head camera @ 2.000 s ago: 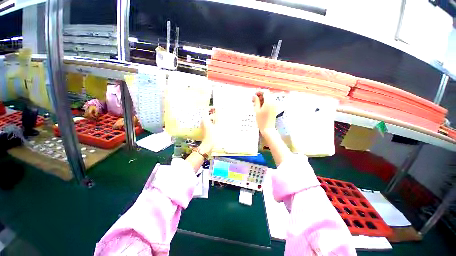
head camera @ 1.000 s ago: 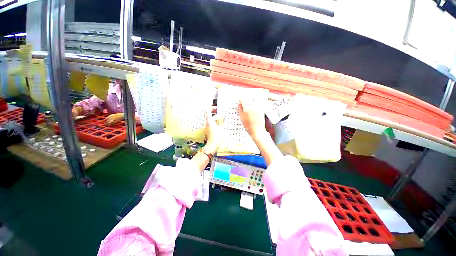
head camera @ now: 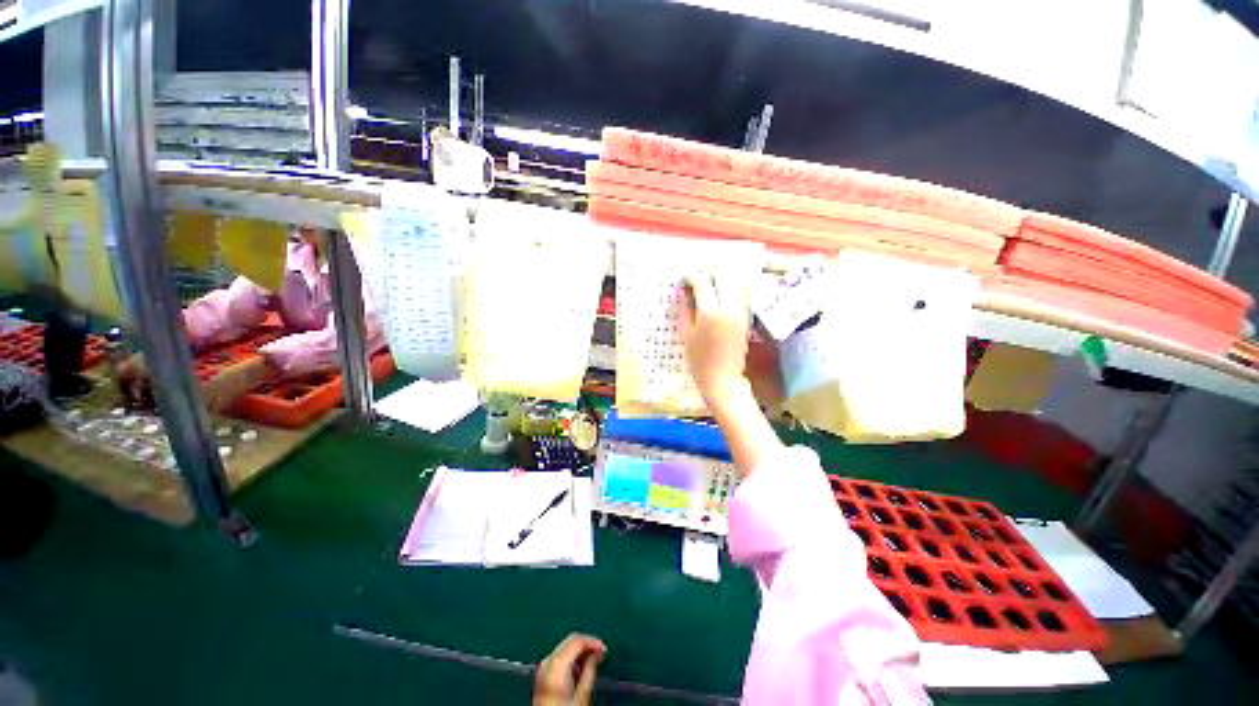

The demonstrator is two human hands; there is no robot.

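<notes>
Hanging sample sheets with rows of small marks hang from the shelf edge. My right hand [head camera: 715, 331] is raised against the front of the middle sheet [head camera: 649, 324], its fingers near the top; whether they grip the paper is unclear. My left hand [head camera: 569, 670] is low at the bottom edge of the view, over the green mat, partly cut off, with fingers curled; I cannot tell if it holds anything. A yellow sheet [head camera: 532, 304] and a bluish sheet [head camera: 420, 290] hang to the left, and white sheets [head camera: 884, 345] hang to the right.
An open notebook [head camera: 456, 521] with a pen [head camera: 539, 520] lies left of the test instrument [head camera: 666, 486]. A white card [head camera: 700, 557] is in front. A red compartment tray [head camera: 967, 559] holds dark units at right. Stacked trays [head camera: 787, 207] sit on the shelf. Another person's sleeves [head camera: 297, 345] show at left.
My left hand has left the hanging sheets and dropped to the bottom of the view, uncovering the notebook and pen. My right hand remains raised at the middle sheet.
</notes>
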